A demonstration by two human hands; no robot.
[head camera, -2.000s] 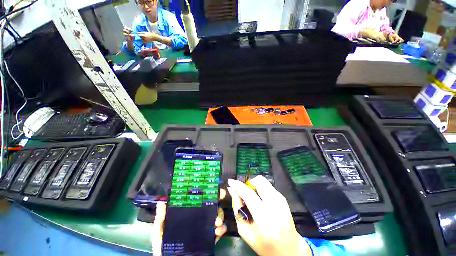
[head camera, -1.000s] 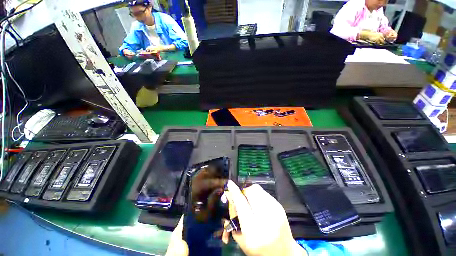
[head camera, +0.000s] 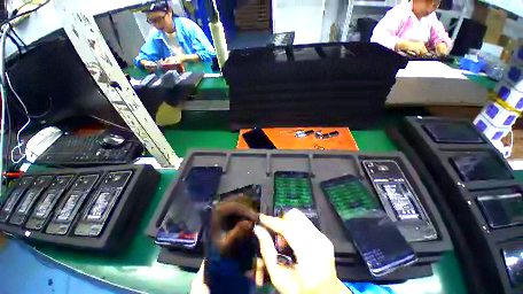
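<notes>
A smartphone (head camera: 232, 247) with a dark, reflecting screen is held upright at the bottom centre, its details blurred. My left hand (head camera: 199, 282) grips it from below and behind, mostly hidden and cut off by the lower edge. My right hand (head camera: 301, 255) is at the phone's right side, thumb and forefinger together near its edge; a small dark item (head camera: 284, 258) shows under the fingers, unclear. Behind, the foam phone tray (head camera: 338, 163) holds a dark phone (head camera: 192, 209), two phones with green grid screens (head camera: 293, 192) (head camera: 351, 198), the right one lying askew, and an open-back phone (head camera: 398, 198).
Orange mat (head camera: 344, 138) with a black phone (head camera: 258, 138) and small plugs lies behind the tray, before a tall black tray stack (head camera: 312, 86). Left are a tray of open-back phones (head camera: 135, 207), keyboard (head camera: 74, 148) and slanting post (head camera: 114, 86). Right tray stack (head camera: 459, 189). Two people sit opposite.
The held phone's screen went from a lit green grid to dark, and the phone was raised and tilted. My right hand has moved slightly right and stays at its edge.
</notes>
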